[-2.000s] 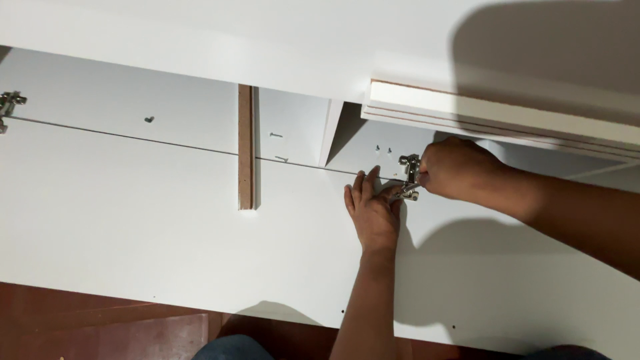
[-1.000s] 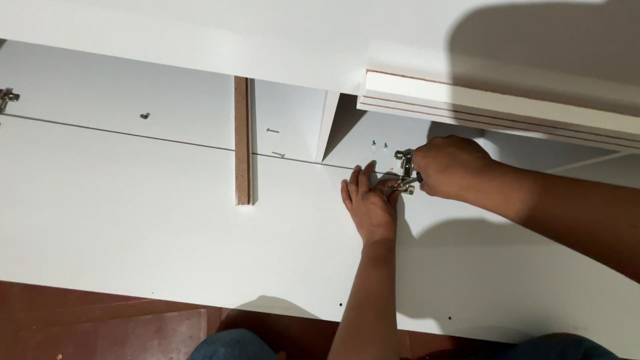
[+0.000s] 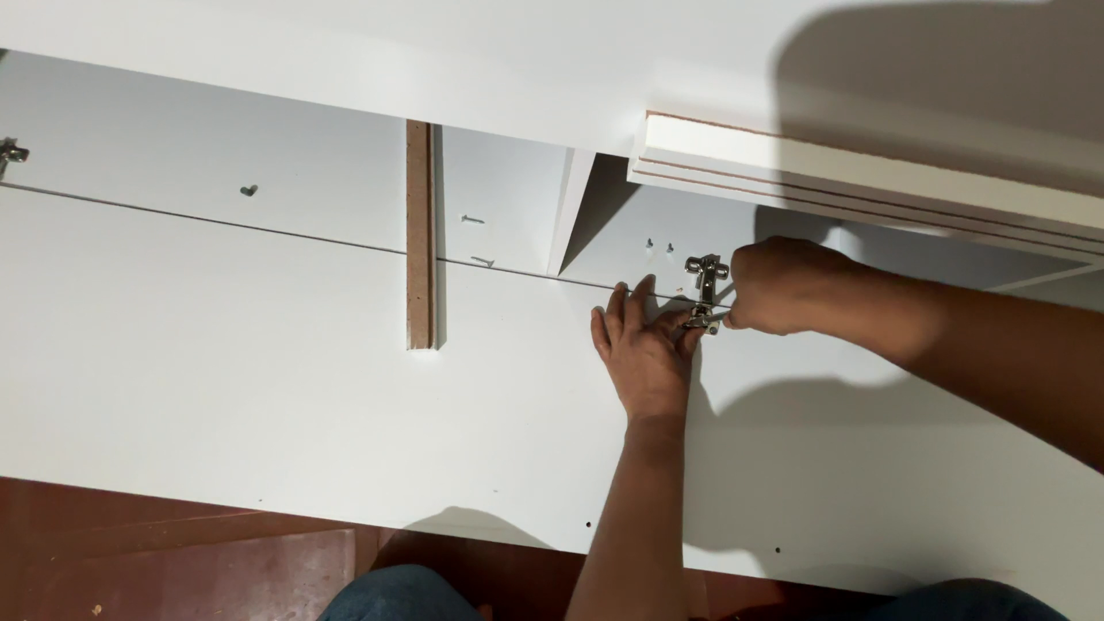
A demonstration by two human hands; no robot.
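A metal cabinet hinge (image 3: 707,278) spans the seam between a white panel (image 3: 302,371) and the cabinet's white inner surface. My left hand (image 3: 649,358) rests on the panel, its thumb and a finger at the hinge's lower end. Just right of the hinge, my right hand (image 3: 776,285) is closed around something mostly hidden; a thin metal shaft shows between it and the hinge, its kind unclear. Two small screws (image 3: 660,247) stand up left of the hinge. Farther left lie two longer screws, one at the seam (image 3: 483,261) and one above it (image 3: 472,219).
A narrow wood-fibre strip (image 3: 421,241) lies across the seam. White boards (image 3: 845,164) are stacked at the upper right, beside an upright divider (image 3: 571,211). Another hinge (image 3: 12,153) is at the far left edge, and a small metal piece (image 3: 249,191) lies nearby. Reddish-brown floor (image 3: 198,561) shows below.
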